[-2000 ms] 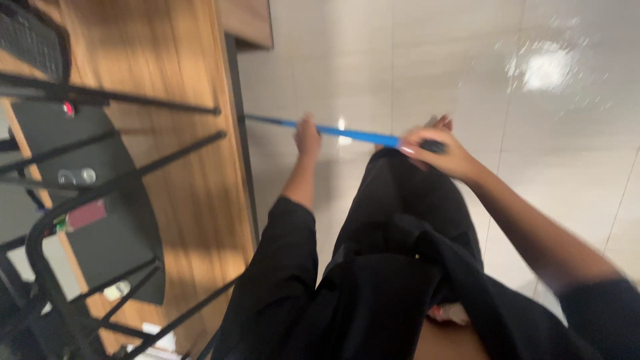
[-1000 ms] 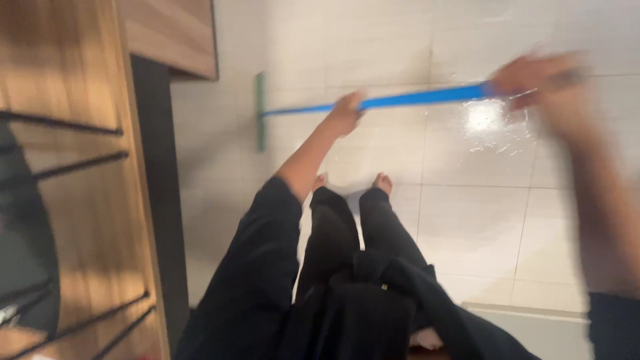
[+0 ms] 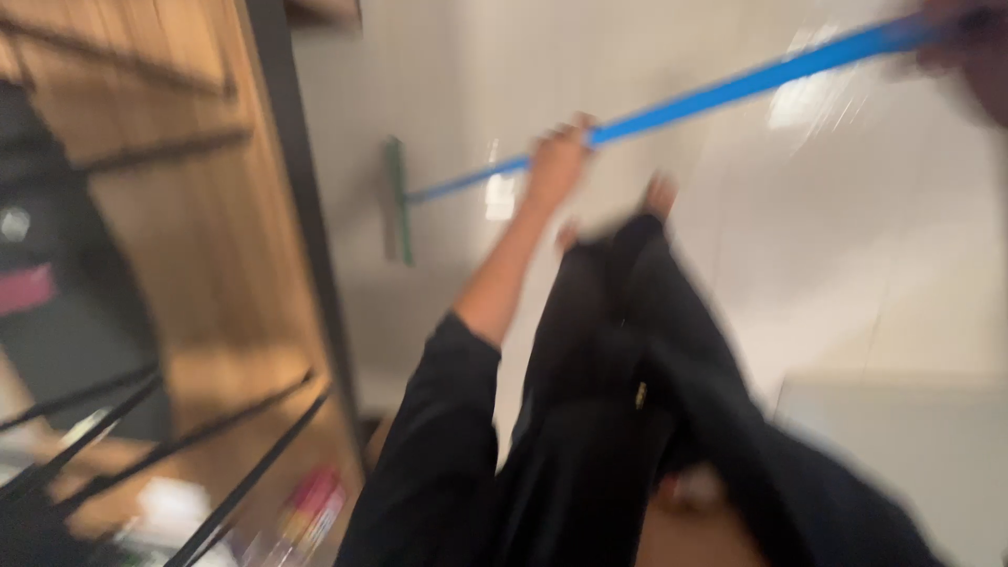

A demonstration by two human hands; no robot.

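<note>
A long blue pole [image 3: 732,90] slants across the view, from the upper right corner down to a narrow green head [image 3: 400,201] at its left end. The head lies over the pale tiled floor and looks like that of a floor squeegee or mop; blur hides which. My left hand [image 3: 561,157] is closed around the lower part of the pole. At the upper right edge, my right hand [image 3: 965,47] grips the pole's other end, blurred and partly out of view.
At left stands a wooden counter [image 3: 213,260] with a dark edge and black metal rods [image 3: 260,457]. A pink-topped container [image 3: 315,496] is near its lower part. My bare feet [image 3: 661,195] are on the shiny tiled floor [image 3: 795,260]. A paler raised or separate surface [image 3: 890,441] lies at lower right.
The green head, out of sight two seconds ago, shows beside the counter. My right hand has moved away from my body toward the upper right. Both hands have kept hold of the pole.
</note>
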